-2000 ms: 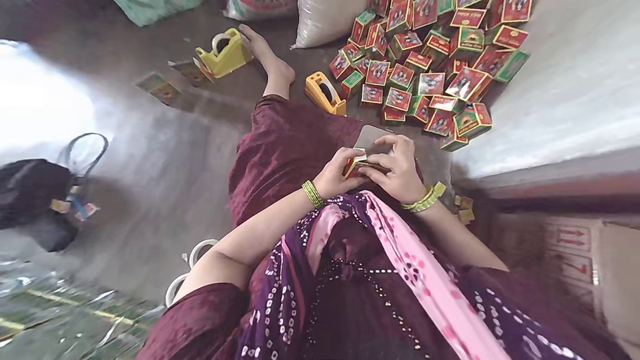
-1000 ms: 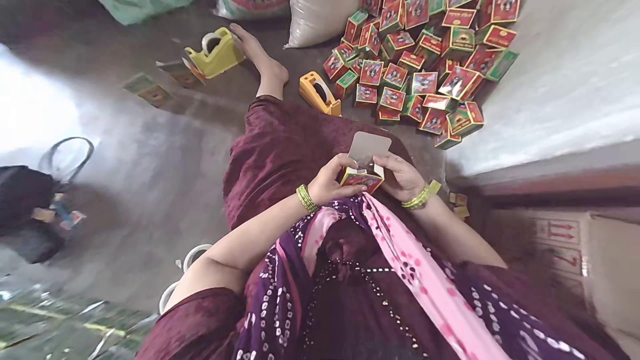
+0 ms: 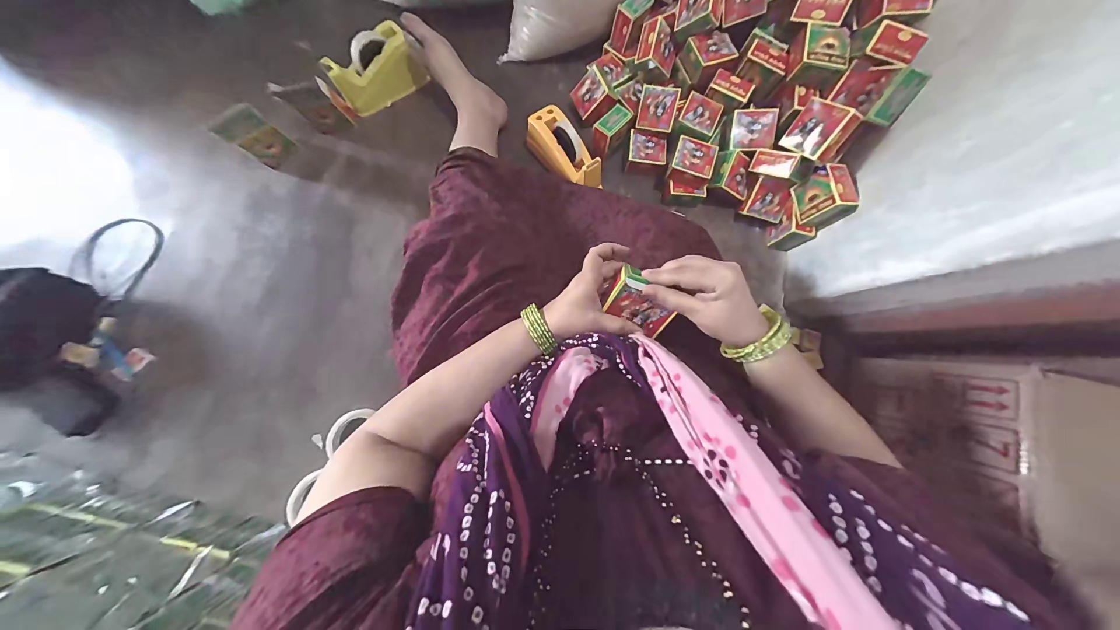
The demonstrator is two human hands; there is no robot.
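A small red and green printed cardboard box (image 3: pixel 640 308) is held over my lap. My left hand (image 3: pixel 593 293) grips it from the left, with the thumb along the near edge and the fingers behind. The fingers of my right hand (image 3: pixel 713 297) press on its upper right side, at a green and white end. Beyond my knee stands an orange tape dispenser (image 3: pixel 563 147) with a dark roll. To its right lies a pile of similar closed boxes (image 3: pixel 697 156), tilted in many directions.
A yellow tape dispenser (image 3: pixel 378 70) stands by my bare foot, near flat printed cartons (image 3: pixel 254 136). White tape rolls (image 3: pixel 346 429) lie beside my left arm. A black bag (image 3: pixel 48 328) is far left, a pale sack (image 3: pixel 560 26) ahead, a large carton (image 3: pixel 1072 455) right.
The grey flap that stood up from the box a second ago no longer shows, and the box is turned in my hands. My right hand has moved onto its upper side.
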